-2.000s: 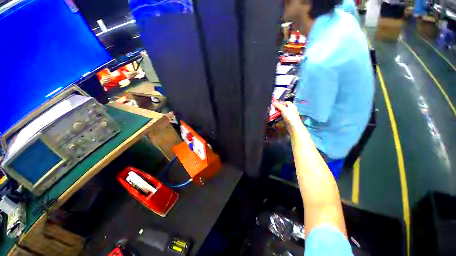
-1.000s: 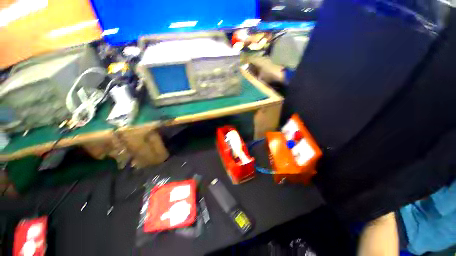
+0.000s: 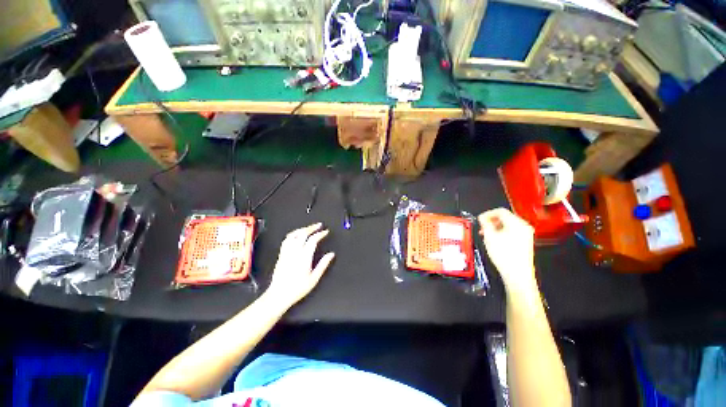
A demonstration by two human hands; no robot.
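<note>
Two flat square red perforated set-top boxes with white labels lie on clear plastic bags on the black bench: one on the left, with black cables behind it, and one on the right. My left hand is palm down between them, fingers spread and empty, touching neither box. My right hand is just right of the right box, beside the tape dispenser, its fingers curled. What is under or inside its fingers is hidden.
Bagged black units are stacked at far left. The red tape dispenser and orange test box stand at right. Behind is a raised green-topped shelf with two oscilloscopes, a white cable coil and a white roll.
My view has swung left from the aisle and the other person to the bench. My right arm, earlier stretched toward that person, is over the bench. My left hand has appeared; the remote is no longer visible.
</note>
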